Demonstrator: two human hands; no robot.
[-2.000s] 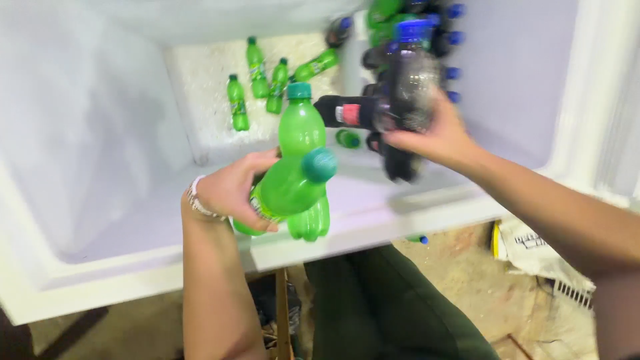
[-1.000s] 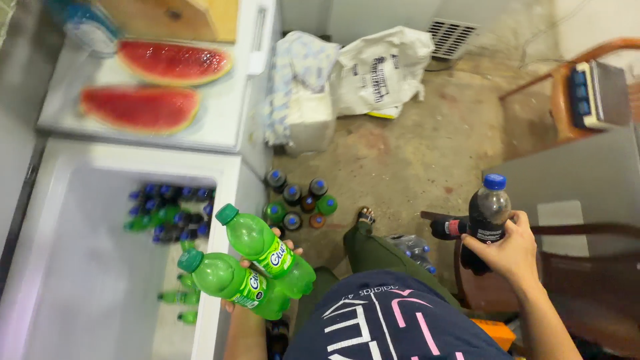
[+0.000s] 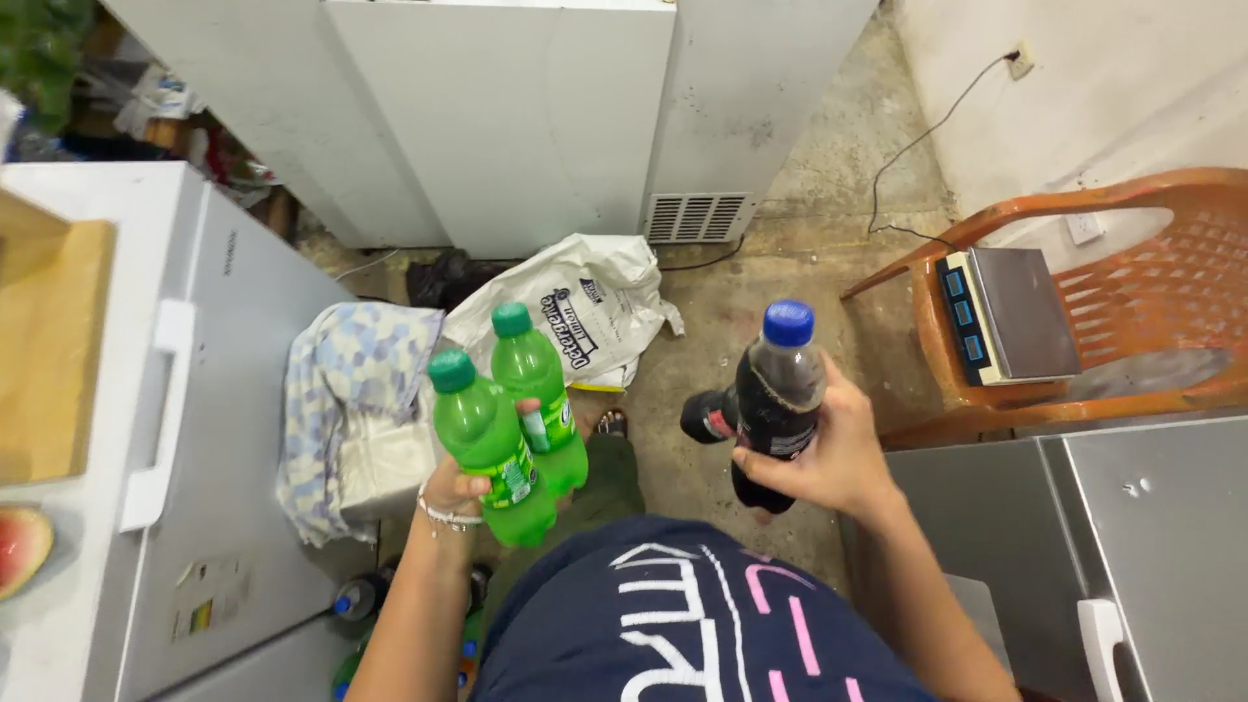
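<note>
Two green plastic soda bottles with green caps, a front one (image 3: 492, 453) and one just behind it (image 3: 546, 400), are held side by side in my left hand (image 3: 458, 492). My right hand (image 3: 829, 453) grips a dark cola bottle with a blue cap (image 3: 780, 390). A second dark bottle (image 3: 710, 414), lying sideways, shows behind that one on its left; its hold is mostly hidden by the front bottle and my fingers. Both hands are in front of my body, well apart, above the concrete floor.
White chest freezers stand left (image 3: 263, 390) and ahead (image 3: 526, 117). A plastic sack (image 3: 585, 312) and a cloth-draped box (image 3: 361, 390) lie between. A digital scale (image 3: 1019, 312) sits on an orange chair (image 3: 1121, 205); a grey freezer (image 3: 1160, 526) is lower right. Bottles (image 3: 361, 595) stand lower left.
The view has swung away from the open freezer, where both hands were two seconds ago. The same green and dark bottles remain in my hands, now over the floor.
</note>
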